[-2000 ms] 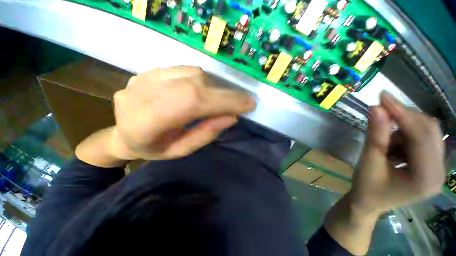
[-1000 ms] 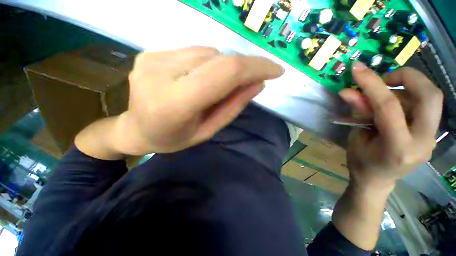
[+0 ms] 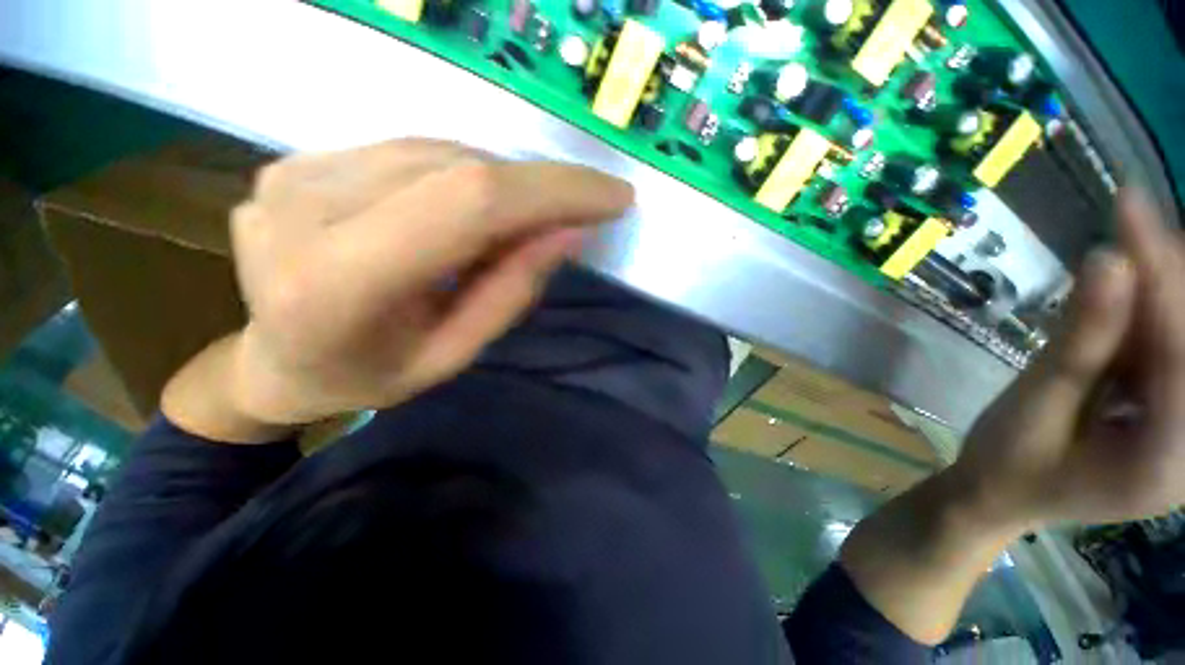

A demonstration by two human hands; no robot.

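Observation:
A green PCB panel lies on the conveyor, with yellow-taped transformers, small upright capacitors and blue spots. Its right end stops short of my right hand. My left hand is bare, over the wide silver rail, with fingers curled together and nothing visible in them. My right hand is bare, blurred and partly cut off by the right edge. Its fingers are bent, off the panel. Whether it holds a tool cannot be made out.
Past the panel's right end, the conveyor chain and a pale metal part show inside the rail. A cardboard box stands below left, and more cardboard lies below the rail between my arms. The floor is green.
My right hand reached over the panel's right end a second ago and has moved off it to the right. My left hand sits further left in the view. The panel also appears shifted left.

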